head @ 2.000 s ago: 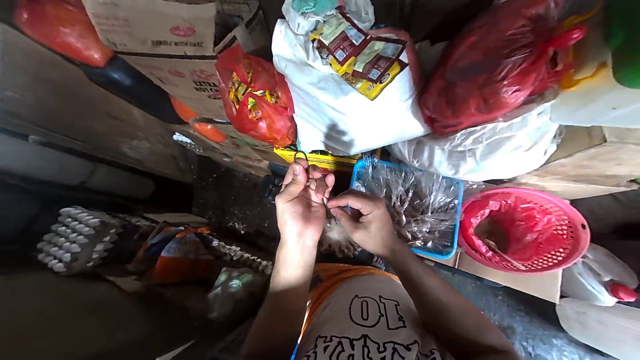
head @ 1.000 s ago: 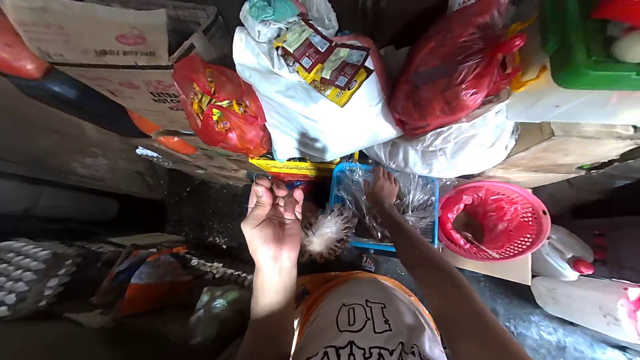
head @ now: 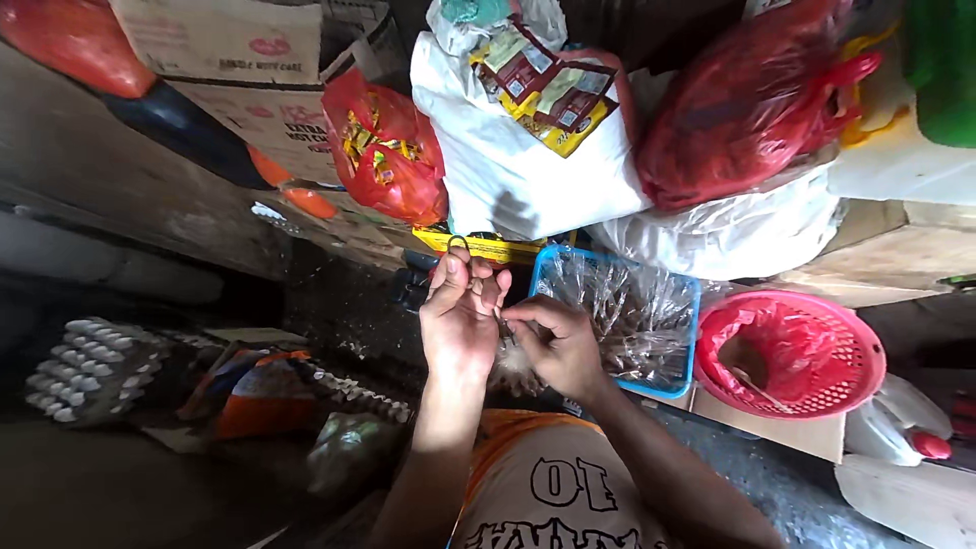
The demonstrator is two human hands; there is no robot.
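Observation:
My left hand point(head: 461, 328) is palm up with curled fingers. A thin dark loop point(head: 458, 242) stands out above its fingertips, seemingly held there. Close on its right, my right hand point(head: 560, 347) pinches a small thin item, too small to identify, against the left fingers. Below the hands, partly hidden, is a fanned bundle of clear plastic packets point(head: 516, 370). Beside my right hand stands a blue plastic basket point(head: 695, 335) holding clear plastic packets with brownish contents.
Right of the basket is a pink perforated basket point(head: 865, 366) lined with a red bag. Ahead are a white sack point(head: 526, 191), a red bag of small packets point(head: 389, 183) and a dark red bag point(head: 724, 114). Egg trays point(head: 91, 370) lie at left; cardboard boxes point(head: 229, 46) stand upper left.
A second ago my right hand was in the blue basket; it is now back at the fingers of my left hand. My left hand has stayed raised, palm up.

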